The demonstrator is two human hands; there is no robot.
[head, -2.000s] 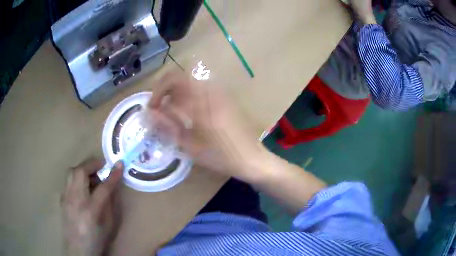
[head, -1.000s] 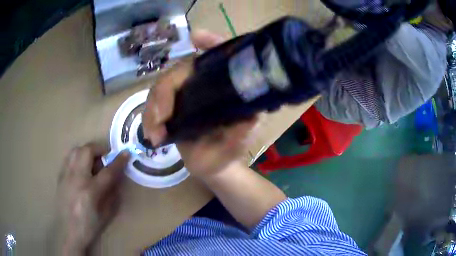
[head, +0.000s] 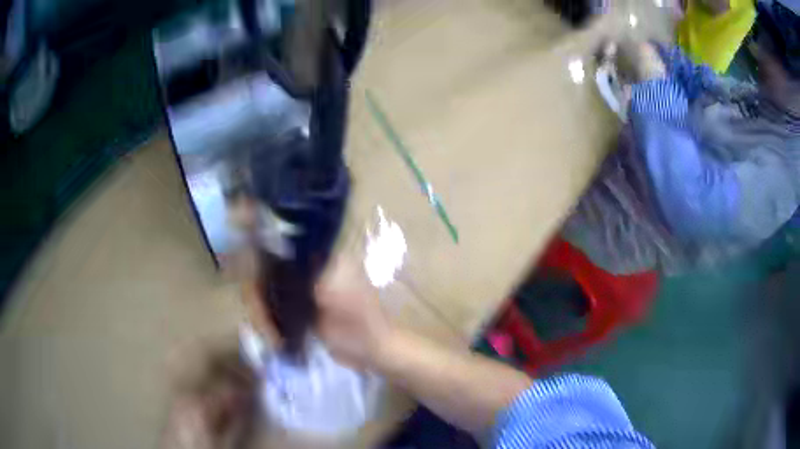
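Note:
The frame is badly blurred. The white plate (head: 320, 395) lies at the bottom centre, partly hidden by my right hand and the driver. My right hand (head: 342, 307) is closed around the black electric screwdriver (head: 303, 210), which stands roughly upright over the plate's far side. My left hand (head: 215, 395) is a brown blur at the plate's left edge. Its fingers and what they touch cannot be made out. The pale arm and any screws cannot be seen.
The silver-grey screw feeder (head: 206, 123) stands behind the driver at upper left. A green strip (head: 412, 167) and shiny clear tape (head: 384, 250) lie on the tan table (head: 500, 96). A neighbouring worker's blue sleeve (head: 680, 167) is at right, above a red stool (head: 605, 307).
The driver has swung from slanting across the view to roughly upright, still in my right hand. The view has shifted, so the plate and my left hand appear lower.

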